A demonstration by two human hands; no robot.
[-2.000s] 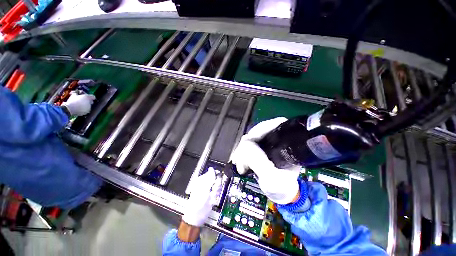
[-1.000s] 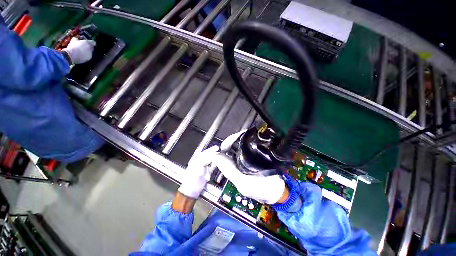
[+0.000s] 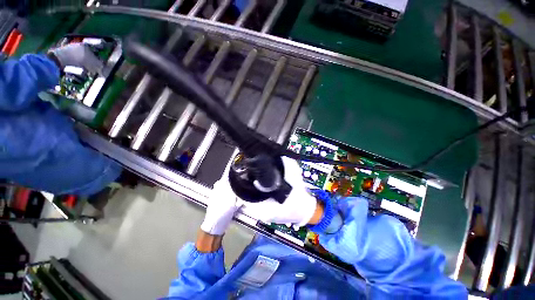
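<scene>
My right hand (image 3: 288, 196), in a white glove, is wrapped around the black electric screwdriver (image 3: 256, 176). The tool is seen from its rear end, so its nose and bit are hidden. My left hand (image 3: 220, 205), also gloved, is close against the left side of the tool; its fingers are hidden behind the tool and right hand. The power boards (image 3: 405, 202) lie in a thin metal chassis beneath and right of my hands, with white strips, small capacitors and orange-copper parts. My right sleeve covers part of them.
The green pallet (image 3: 393, 120) lies under the boards. Metal rollers (image 3: 267, 96) run left of it. The screwdriver cable (image 3: 188, 85) arcs toward the upper left. A coworker's gloved hand (image 3: 79, 57) is on another board at left. A silver-white unit (image 3: 366, 14) sits on the far conveyor.
The screwdriver has swung from lying sideways to end-on toward the camera and moved left with my right hand. Its cable now arcs left. More of the boards shows.
</scene>
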